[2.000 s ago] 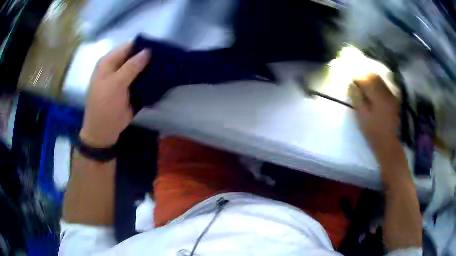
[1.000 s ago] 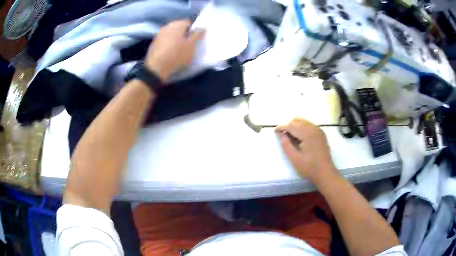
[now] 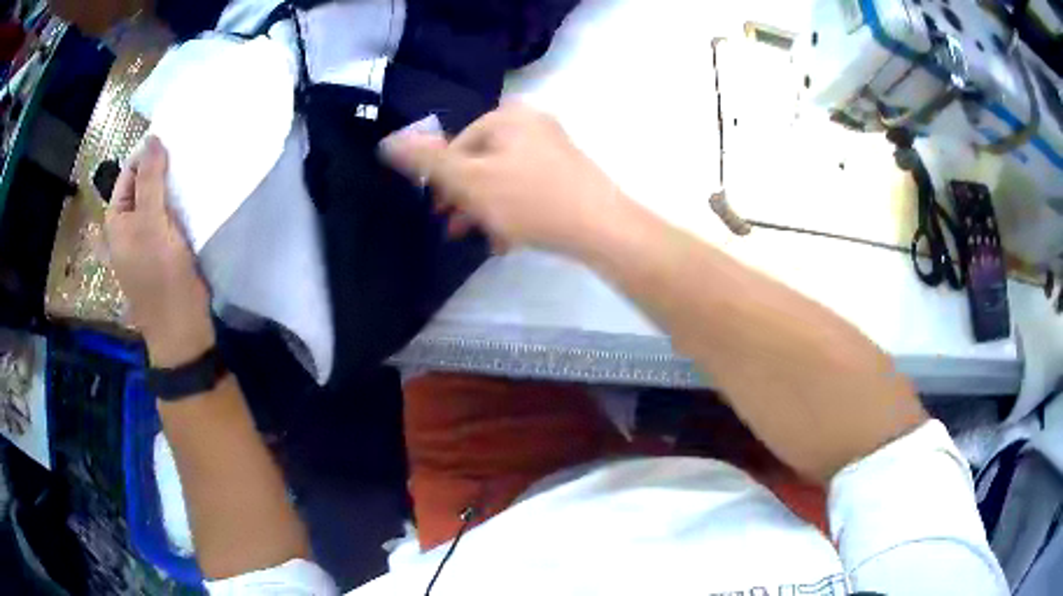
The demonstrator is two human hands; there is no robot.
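Observation:
A part-sewn garment of white (image 3: pixel 233 128) and dark navy cloth (image 3: pixel 373 221) lies over the table's left part and hangs past its front edge. My left hand (image 3: pixel 157 250) is at the white cloth's left edge, with the fingers up along it and the thumb side against it. My right hand (image 3: pixel 513 175) is over the dark cloth, thumb and fingers pinched on a small pale piece (image 3: pixel 422 130), perhaps a label. A small white mark shows on the dark cloth near a white panel.
The white sewing machine (image 3: pixel 933 70) stands at the back right, its needle plate (image 3: pixel 804 163) outlined in the table. Black-handled shears (image 3: pixel 933 239) and a dark phone-like slab (image 3: pixel 981 262) lie at the right. A scale runs along the table's front edge (image 3: pixel 560 355). A blue crate (image 3: pixel 140 489) is low left.
My right hand has moved left from near the needle plate to over the dark cloth. My left hand has moved left and down to the white cloth's edge. The garment is pulled nearer me.

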